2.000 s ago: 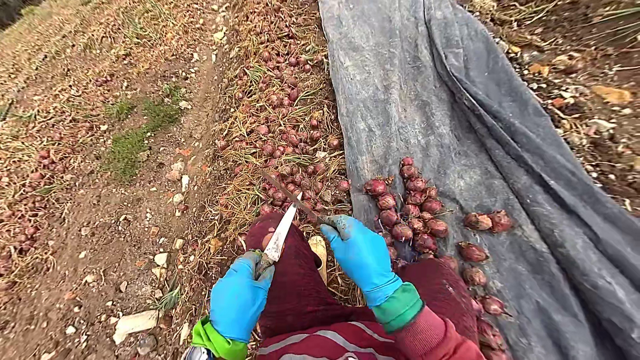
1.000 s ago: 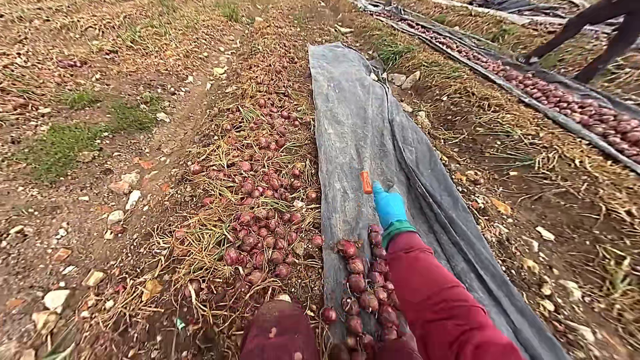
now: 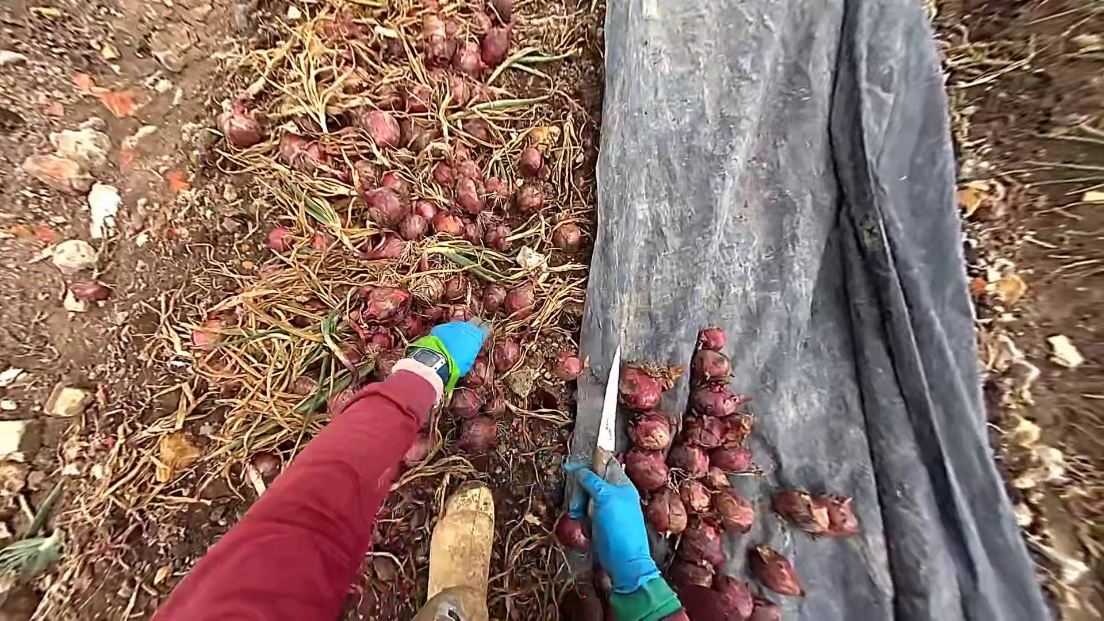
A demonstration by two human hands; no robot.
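Note:
My left hand (image 3: 461,345), in a blue glove with a watch at the wrist, is down among red onions (image 3: 385,304) with dry tops on the soil. Its fingers are mostly hidden, so its hold cannot be told. My right hand (image 3: 617,526), also blue-gloved, grips a knife (image 3: 609,414) with its pale blade pointing away from me. That hand is over the left edge of a grey fabric sheet (image 3: 733,198), just left of rows of trimmed red onions (image 3: 693,459) lying on it.
My boot (image 3: 461,543) stands on the soil between the onion row and the sheet. Stones (image 3: 75,256) lie on the bare ground at left. A long fold (image 3: 871,259) runs down the sheet. Two onions (image 3: 815,512) lie apart at its right.
My right hand, stretched over the sheet a second ago, is now back beside the trimmed onions. My left hand, out of view then, reaches into the onion row. The view has tilted down.

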